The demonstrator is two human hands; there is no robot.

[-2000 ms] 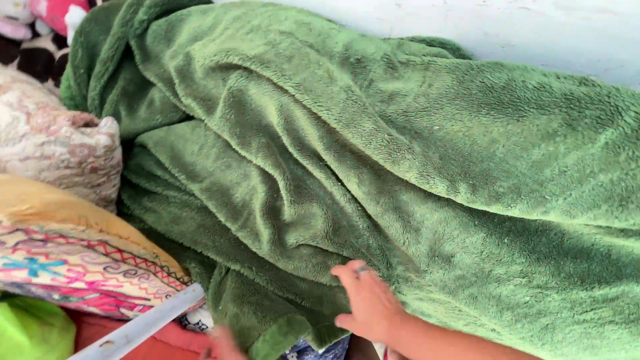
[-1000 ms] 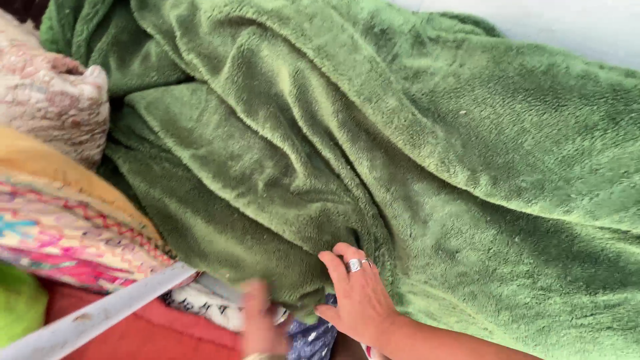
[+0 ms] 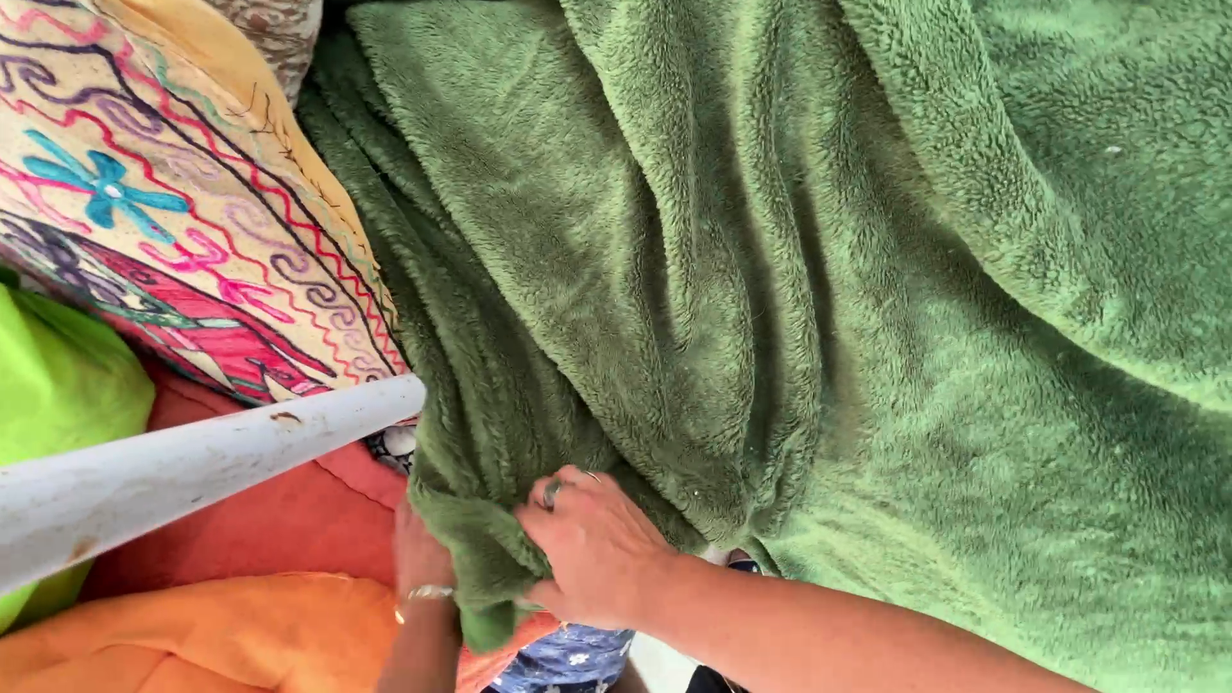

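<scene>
A green fleece blanket (image 3: 539,221) lies in long folds across most of the head view. My right hand (image 3: 597,544), with rings on its fingers, grips the blanket's bunched lower edge. My left hand (image 3: 423,549), with a bracelet at the wrist, is at the left side of that same bunch, its fingers mostly hidden behind the fabric; its hold cannot be made out.
A white pole (image 3: 221,462) with brown marks juts in from the left, its end beside the blanket. Left of the blanket are an embroidered cushion (image 3: 192,212), a lime-green cloth (image 3: 58,385), red fabric (image 3: 289,520) and orange fabric (image 3: 221,635). Blue patterned cloth (image 3: 568,659) shows below.
The blanket's lower edge is now bunched up in my right hand, which earlier lay on the blanket with its fingers spread. My left hand has come up against the bunch. The view has shifted.
</scene>
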